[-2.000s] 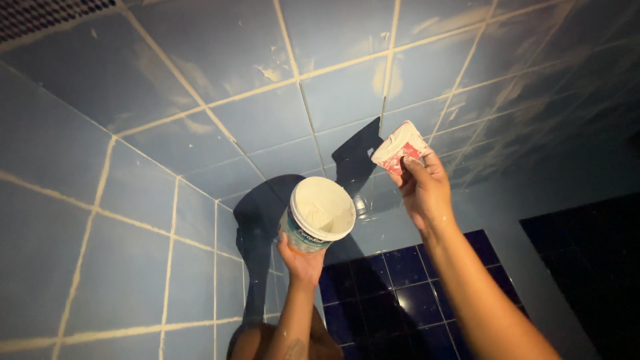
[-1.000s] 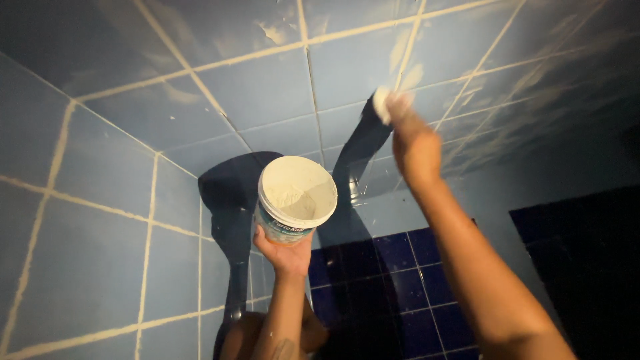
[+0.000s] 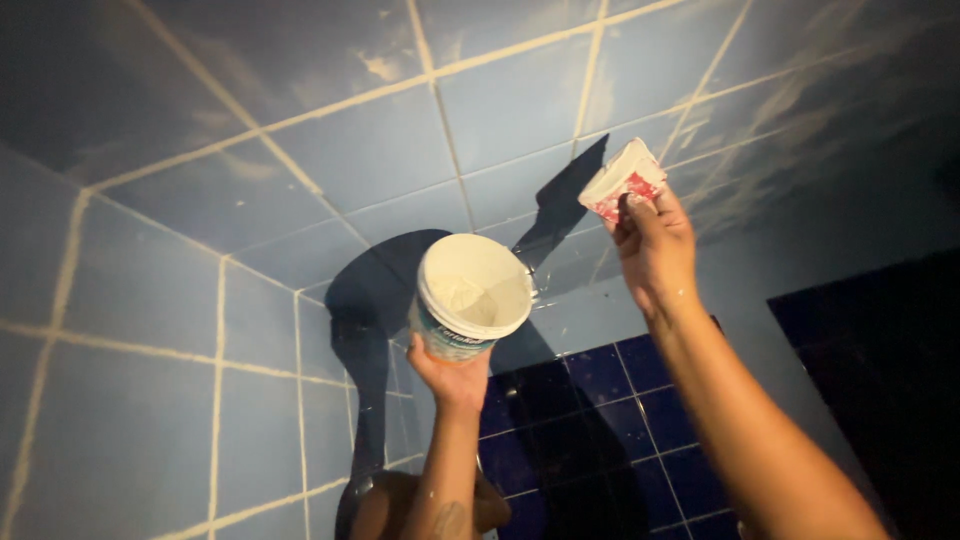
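Observation:
My left hand (image 3: 454, 375) holds up a white plastic tub (image 3: 474, 289) from below, its open mouth tilted toward me. Inside lies pale grout-like paste (image 3: 469, 296), and the outside bears a printed label. To the right and higher, my right hand (image 3: 654, 236) grips a small red spreader (image 3: 626, 180) between thumb and fingers. Pale paste coats the spreader's far edge and smears its face. It is held in front of the blue wall tiles (image 3: 510, 97); contact with them cannot be made out. Pale filler shows in many of the tile joints.
A second light blue tiled wall (image 3: 142, 277) meets the first at a corner on the left. Dark blue tiles (image 3: 615, 375) lie lower down, and a dark area (image 3: 885, 360) is at the right. Shadows of the tub and hands fall on the tiles.
The right hand, blurred against a vertical tile joint one second ago, now shows the spreader's paste-covered face again. That joint, thin and dark two seconds ago, has pale filler along its upper part.

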